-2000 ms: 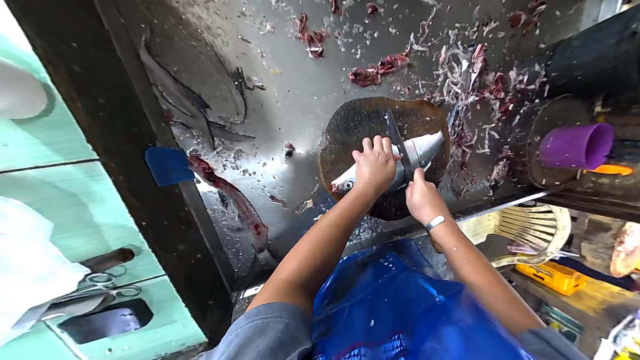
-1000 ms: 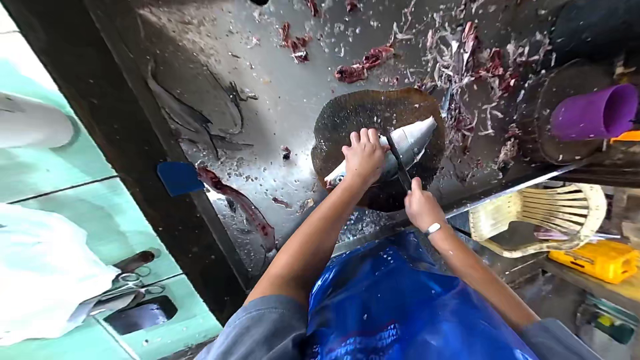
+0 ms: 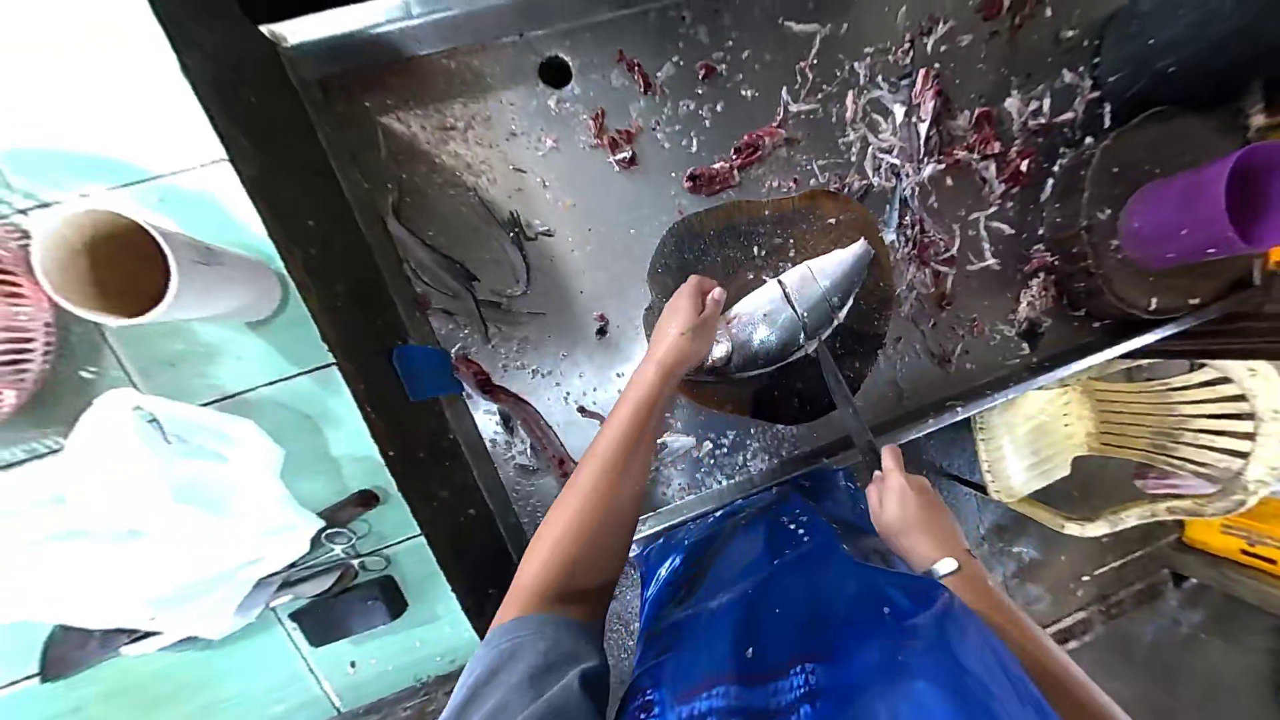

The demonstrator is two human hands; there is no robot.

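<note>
A silvery fish (image 3: 775, 325) lies slanted on a round wooden chopping block (image 3: 700, 240), with cuts across its body toward the upper right end. My left hand (image 3: 688, 325) is at the fish's lower left end, fingers curled and thumb along the top; whether it grips the fish is hard to tell. In my right hand (image 3: 912, 505) is the handle of a knife (image 3: 845, 400). Its blade points up and left, the tip close to the fish's lower edge. Beneath the block is a metal work table (image 3: 560, 290).
Red offal (image 3: 740, 160) and pale scraps are strewn over the table. Fish pieces (image 3: 440, 260) and a long bloody strip (image 3: 525, 415) lie left. A purple container (image 3: 1180, 215) rests on another block at right. Scissors (image 3: 345, 550) and a white plastic bag (image 3: 170, 510) are on green tiles.
The knife has moved from across the fish down to its near edge, along with my right hand. A crosswise cut now shows in the fish's body. The view has shifted.
</note>
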